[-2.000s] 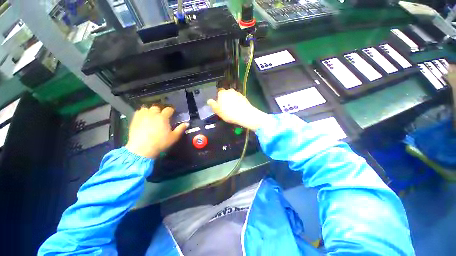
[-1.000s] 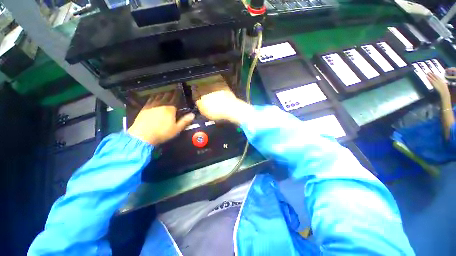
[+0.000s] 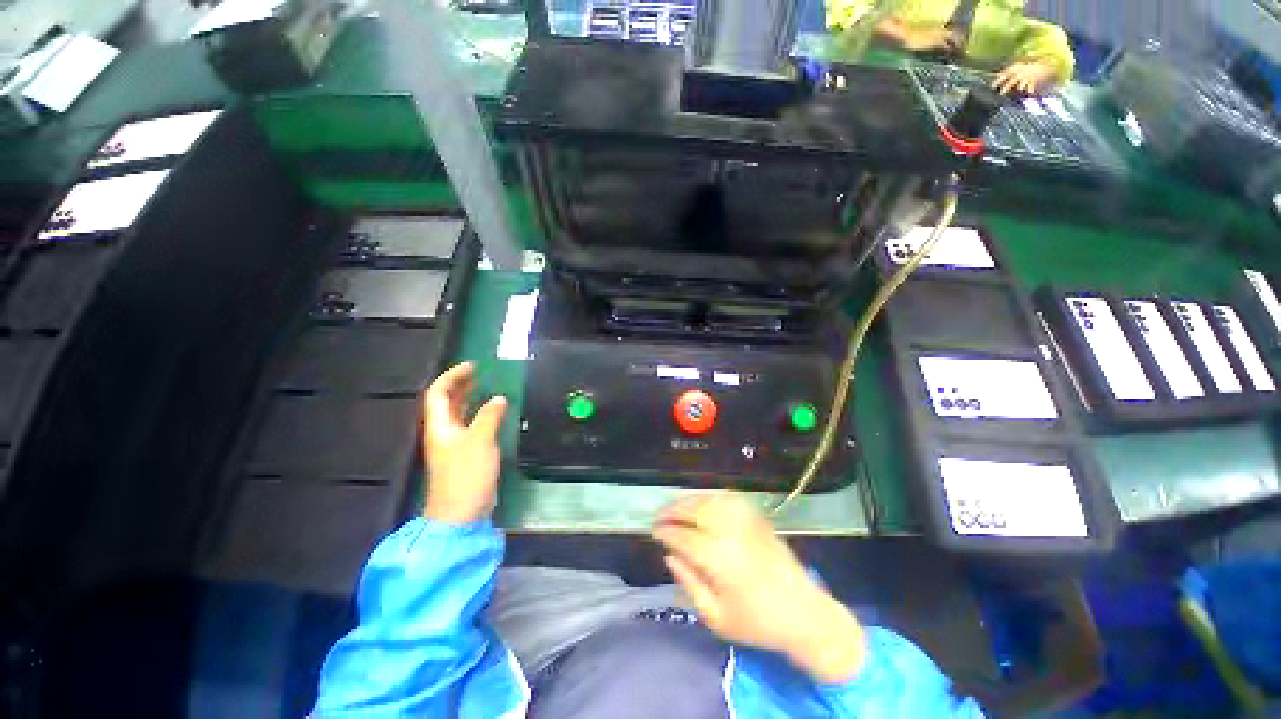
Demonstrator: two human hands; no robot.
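The black press (image 3: 703, 211) stands in front of me; a dark slot shows under its upper plate, and I cannot tell what lies inside. Its control panel (image 3: 639, 443) has a red stop button (image 3: 695, 410) between a left green button (image 3: 580, 406) and a right green button (image 3: 802, 417). My left hand (image 3: 467, 443) is empty, fingers apart, beside the panel's left edge. My right hand (image 3: 745, 569) is loosely curled below the panel's front edge, slightly blurred, with nothing visible in it. Neither hand touches a button.
A left tray (image 3: 330, 421) holds two grey panels in its far pockets. A right tray (image 3: 920, 436) holds several white panels (image 3: 1012, 499). Another tray of white panels lies further right. A tall black block (image 3: 211, 309) stands left. A yellowish hose (image 3: 857, 351) curves down the press's right side. A person's yellow-sleeved hands (image 3: 1033, 73) show behind.
Both my hands have come out of the press opening and back towards me. The view has turned left, so the press sits further right, and the left trays show more.
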